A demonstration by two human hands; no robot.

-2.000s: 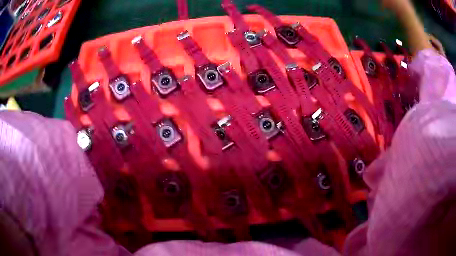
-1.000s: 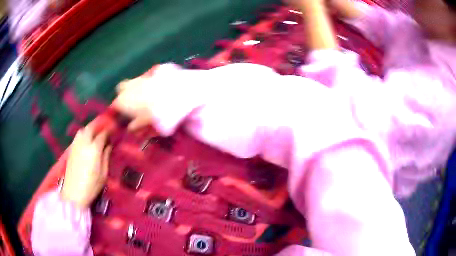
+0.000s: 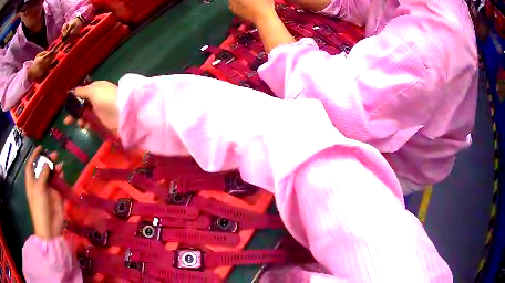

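Observation:
My right hand holds a dark-faced smartwatch at the upper left, its wine-red strap hanging towards the tray. My left hand, at the left edge, holds a second smartwatch; its face shows bright white, and its strap trails right. Below them an orange-red tray bears rows of watches lying face down with wine-red straps, such as one watch with a round sensor ring. My right sleeve crosses the view and hides part of the tray.
A dark green mat lies beyond. A wine-red strap lies between my hands. Stacked red trays stand at the upper left, with a person's hands on them. Another person's arm reaches over a second tray of watches at the top.
Both hands have moved from the tray's far edge towards the upper left, and now each holds a watch. The view has shifted, showing the neighbouring workers more fully.

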